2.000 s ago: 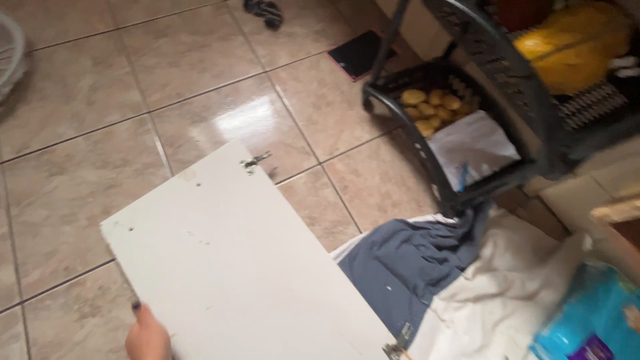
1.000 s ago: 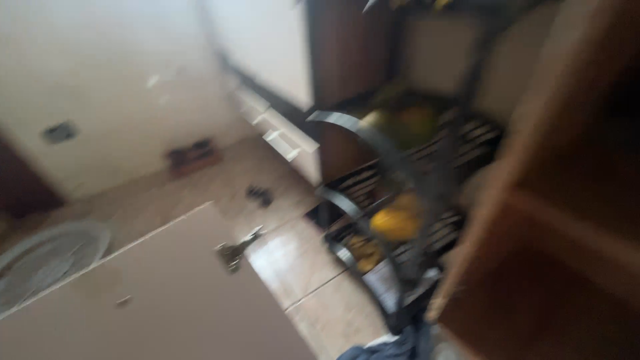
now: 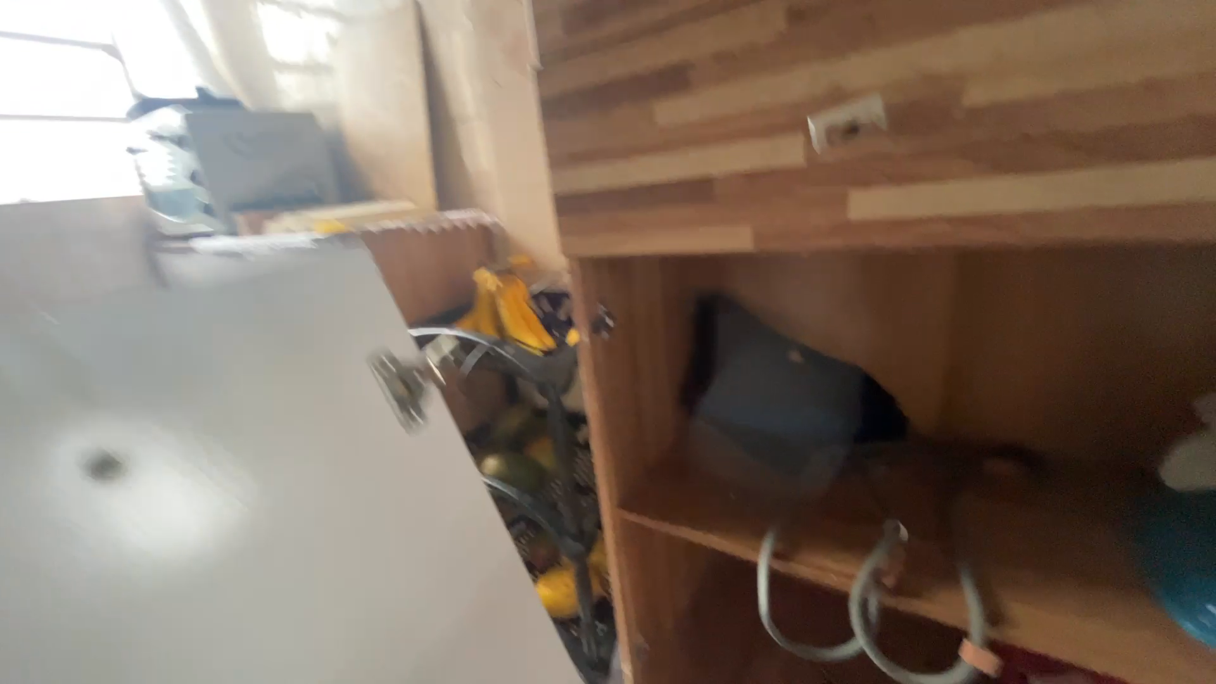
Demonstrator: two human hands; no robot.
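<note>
Neither my left hand nor my right hand shows at this moment. A white cabinet door panel (image 3: 285, 513) fills the left side of the view, tilted. A metal hinge (image 3: 401, 388) is fixed near its right edge, and a dark round hole sits in its face. To the right stands a wooden cabinet (image 3: 594, 456) with an open compartment and a striped wood front (image 3: 703, 161) above it. On its shelf lies a dark, blurred object (image 3: 779, 389), and a looped grey cable (image 3: 860, 608) hangs over the shelf's edge. What holds the panel is out of view.
Between panel and cabinet stands a black rack (image 3: 560, 456) with bananas (image 3: 513, 309) and other fruit. A grey box (image 3: 261, 161) rests on a surface at the back left. A blue object (image 3: 1183, 560) is at the right edge.
The view has swung up and right from the floor to the cabinet. The panel has been raised from low over the tiles, and the hand seen at its edge two seconds ago is out of view.
</note>
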